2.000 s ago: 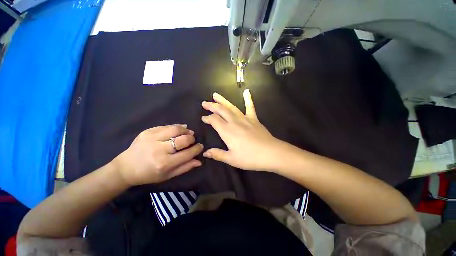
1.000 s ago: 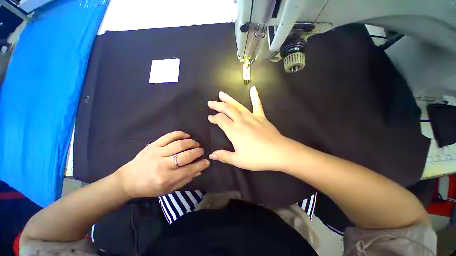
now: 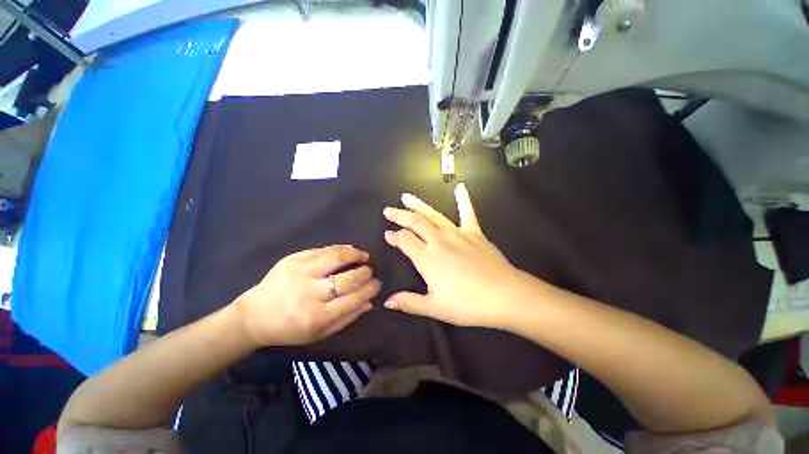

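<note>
A large dark brown-black garment panel point(image 3: 257, 213) lies spread under the lit presser foot and needle point(image 3: 448, 163). A small white paper label point(image 3: 317, 160) lies on its upper left part. My left hand point(image 3: 310, 293), with a ring, rests on the panel with its fingers bent and fingertips down on the cloth; whether it pinches the cloth I cannot tell. My right hand point(image 3: 457, 266) lies flat on the panel with its fingers spread, the index fingertip just in front of the presser foot. The two hands are close together, thumb tip near the left fingertips.
The off-white sewing machine head point(image 3: 692, 53) stands over the panel at the upper right, with a ribbed tension dial point(image 3: 522, 151). A blue sheet point(image 3: 106, 204) lies along the left. A dark cloth piece point(image 3: 788, 241) is at the right edge. Striped cloth point(image 3: 330, 387) shows at my lap.
The whole view has shifted, so the machine, panel and hands appear lower and further right. My left hand has moved slightly over the cloth; my right hand keeps its place near the needle.
</note>
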